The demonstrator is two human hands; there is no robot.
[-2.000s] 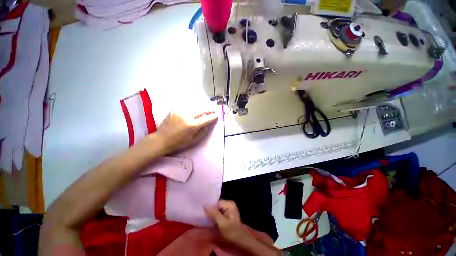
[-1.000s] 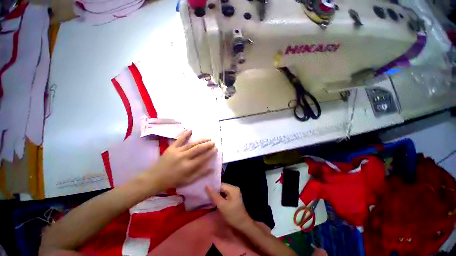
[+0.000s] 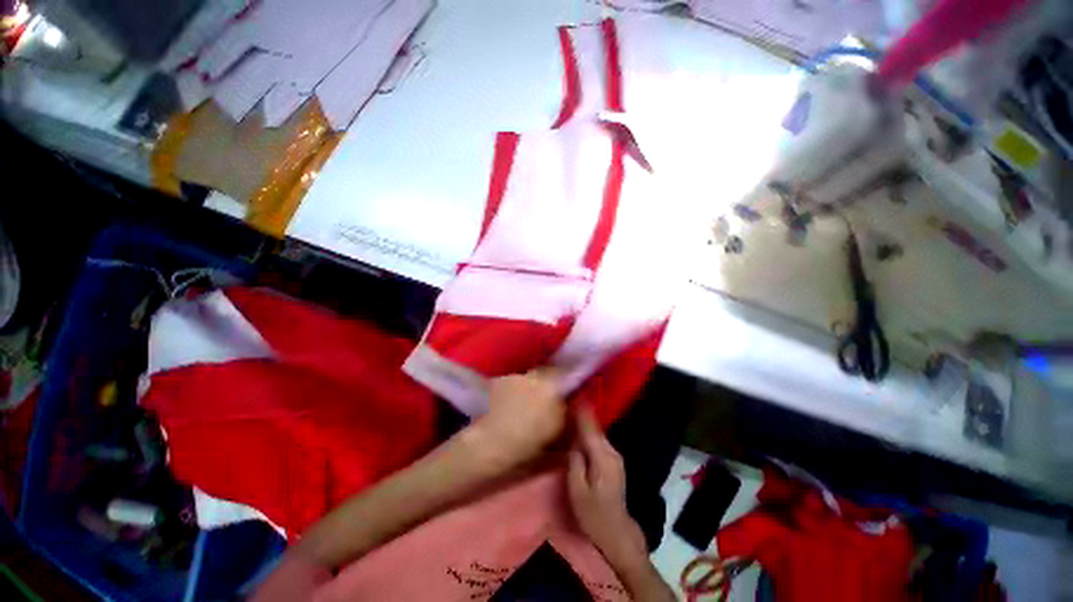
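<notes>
A pale pink-white garment panel [image 3: 535, 200] with red edge bands lies on the white table, its lower part with red fabric hanging over the front edge. My left hand [image 3: 524, 412] is closed on the panel's lower part at the table edge, blurred. My right hand [image 3: 598, 476] is just right of it, against the red fabric; its fingertips are blurred and I cannot tell whether they grip. The sewing machine [image 3: 941, 235] stands at the right, blurred, its needle area lost in glare. No fabric is seen under the needle.
Black scissors [image 3: 862, 323] lie on the machine bed. A blue crate [image 3: 71, 353] at left has red and white fabric [image 3: 294, 400] over it. Cut pieces [image 3: 294, 59] lie at the back left. A black phone-like rectangle [image 3: 707, 503], orange-handled scissors [image 3: 710, 579] and red fabric [image 3: 835, 547] are lower right.
The view has turned left. The panel has come away from the needle area and more of its red part shows. My left hand has gone from lying flat on the panel to closed at its lower part.
</notes>
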